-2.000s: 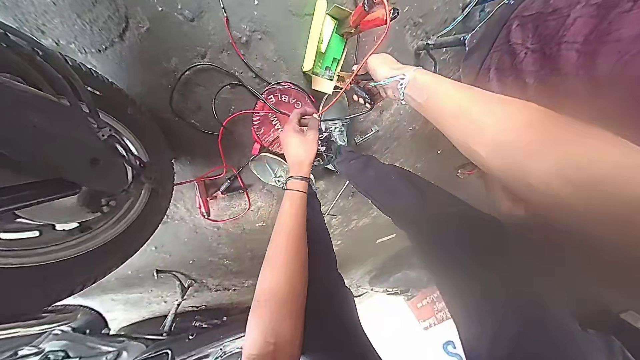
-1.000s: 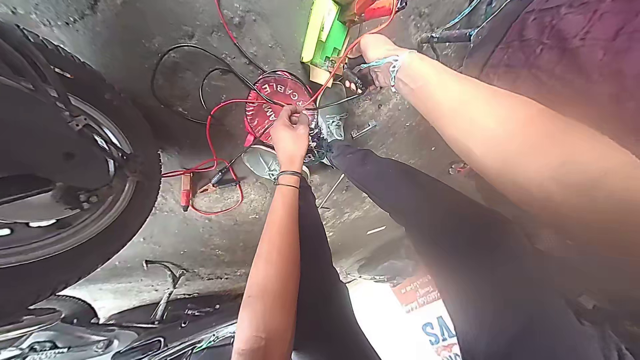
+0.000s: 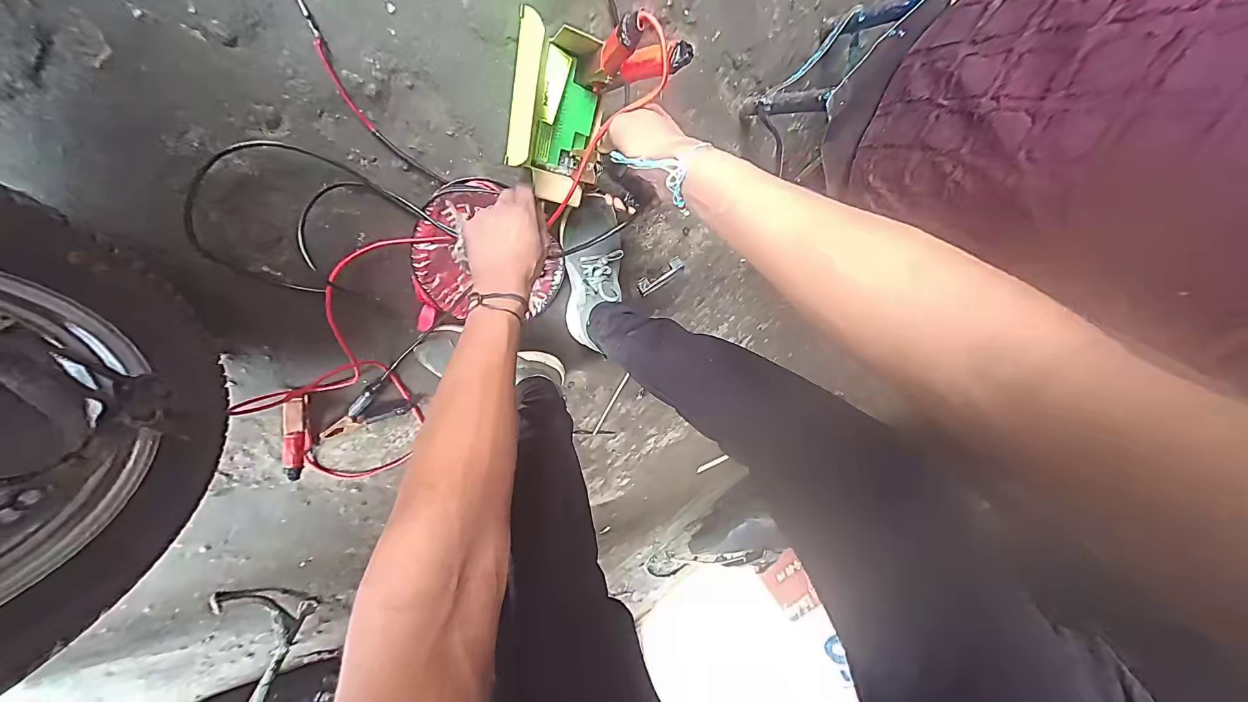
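A red round cable reel (image 3: 444, 268) lies on the ground, with black and red cables across it. My left hand (image 3: 502, 239), blurred, is over its face; whether it pinches a cable cannot be told. Up and to the right, my right hand (image 3: 645, 132) closes on a black clamp (image 3: 624, 185), partly hidden by the hand. A red cable (image 3: 595, 141) passes in front of an open yellow-green box (image 3: 525, 88) and rises to red clamp handles (image 3: 648, 63). Another red-handled clamp (image 3: 294, 439) and a black-handled clamp (image 3: 366, 414) lie at lower left.
A wheel with a tyre (image 3: 200, 409) fills the left edge. Near my shoe (image 3: 590, 288) lies a small metal part (image 3: 661, 277). A dark metal stand (image 3: 790, 102) and purple cloth (image 3: 1053, 175) are at upper right; a thin rod (image 3: 611, 403) lies between my legs.
My left hand has moved up over the reel's face, and its fingers now reach toward the box. My right hand stays beside the box. The view has shifted slightly.
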